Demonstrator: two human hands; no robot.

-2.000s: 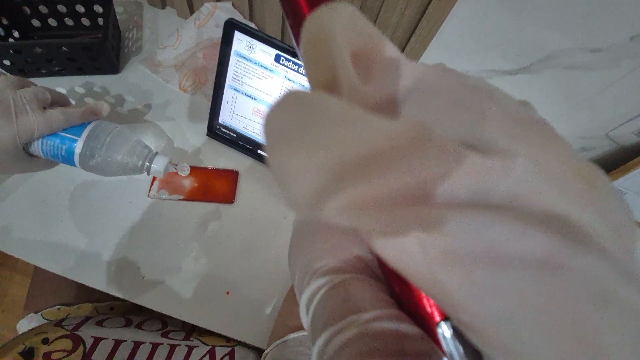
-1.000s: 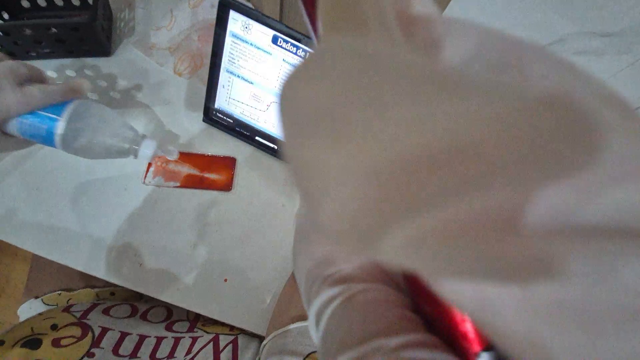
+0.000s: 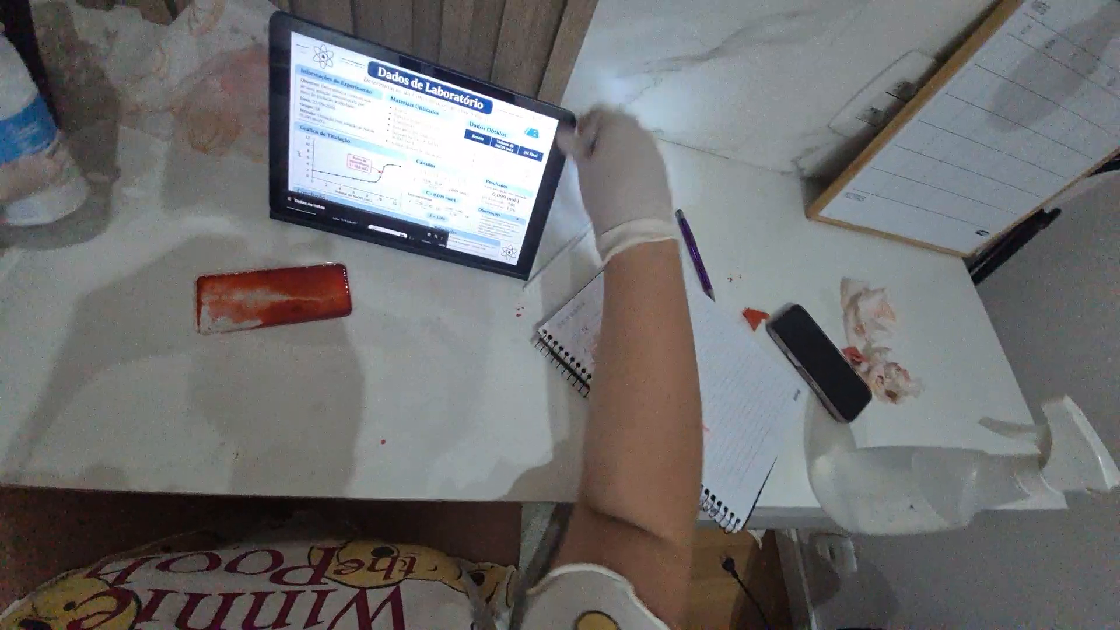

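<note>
My right hand (image 3: 626, 175), in a pale glove and blurred, is at the right edge of a black tablet (image 3: 280, 131) that shows text and a graph. Its fingers are curled; whether they hold anything is unclear. At the far left edge, a small part of my gloved left hand (image 3: 31, 179) shows against a plastic bottle (image 3: 24, 127) with a blue label; most of that hand is out of view. A flat rectangular piece (image 3: 273, 297), wet and red with a whitish patch, lies on the white table (image 3: 437, 367) between the bottle and my right forearm.
Under and beside my right forearm lies a spiral notebook (image 3: 752, 394), with a purple pen (image 3: 694, 254) above it. A black smartphone (image 3: 818, 361), crumpled stained tissue (image 3: 884, 372) and a translucent spray bottle (image 3: 927, 490) are at right. A wood-framed planner board (image 3: 971, 122) stands behind.
My right hand has gone from close before the camera, with a red shiny object, to the tablet's edge. The bottle has left the red piece and is now upright. The view has shifted right.
</note>
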